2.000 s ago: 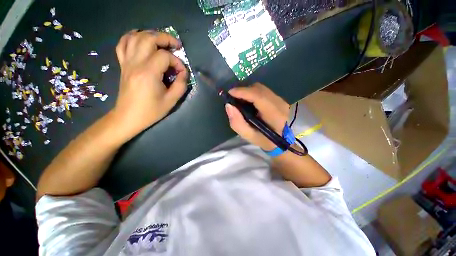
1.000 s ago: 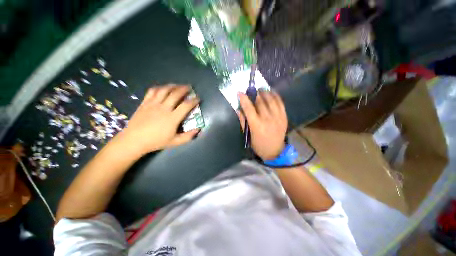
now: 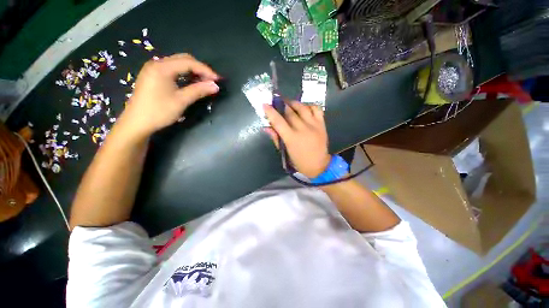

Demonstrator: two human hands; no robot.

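My right hand (image 3: 303, 137), with a blue wrist band, holds a soldering iron (image 3: 276, 99), its tip pointing away from me. A small green and white circuit board (image 3: 257, 96) lies just left of the iron, partly behind the hand. Another board (image 3: 314, 89) lies flat beyond my right fingers. My left hand (image 3: 159, 90) is raised over the mat, left of the boards, with thumb and index close together. A tiny dark reddish spot shows at its fingertips; whether it is a held component cannot be told. Small white and yellow components (image 3: 90, 103) lie scattered on the left.
A pile of boards (image 3: 299, 33) lies at the back, beside a tray of dark grains (image 3: 373, 51). A tip cleaner (image 3: 446, 81) stands at the right edge. An open cardboard box (image 3: 415, 165) is below right. An orange fan (image 3: 15, 174) is at far left.
My left hand has left the board it covered and moved toward the components. My right hand and iron have moved left, off the pile's near end. Two boards now lie apart from the pile.
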